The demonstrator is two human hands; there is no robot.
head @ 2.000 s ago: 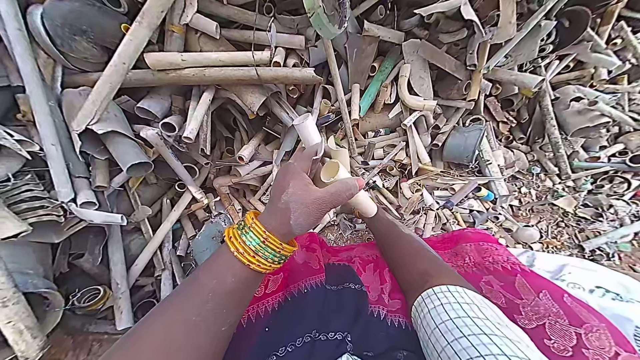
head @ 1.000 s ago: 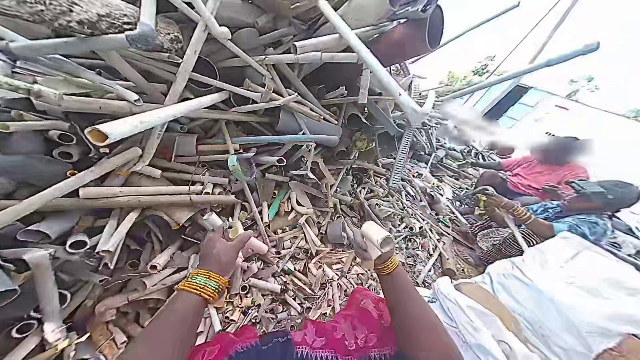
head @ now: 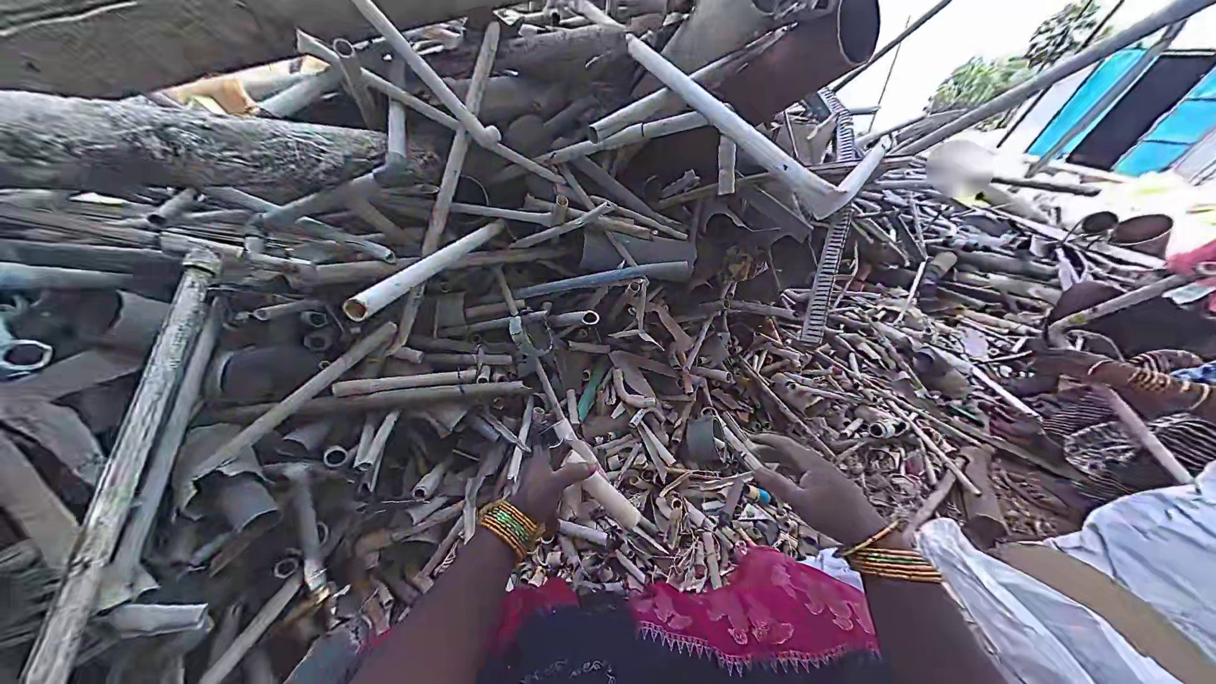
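My left hand [head: 543,492], with yellow and green bangles at the wrist, is low over the scrap heap. Its thumb lies against a pale plastic pipe [head: 608,496] that slants down to the right; the other fingers are partly hidden, so a grip cannot be made out. To the right, my right hand [head: 819,486] reaches over small pipe offcuts with its fingers apart and nothing in them. Between the hands lie many short pieces of cream and grey pipe [head: 711,556]. A short grey pipe piece [head: 701,441] rests just beyond them.
Long pipes and a thick log [head: 190,142] are heaped ahead and left. A bent white pipe [head: 741,123] juts across the upper pile. At the right edge, another person's hand [head: 1069,366] is near a pipe. White cloth [head: 1140,551] lies at lower right.
The short cream pipe piece in my right hand one second ago is no longer there. My right hand is now down over the offcuts with fingers apart. The view has tilted up since two seconds ago.
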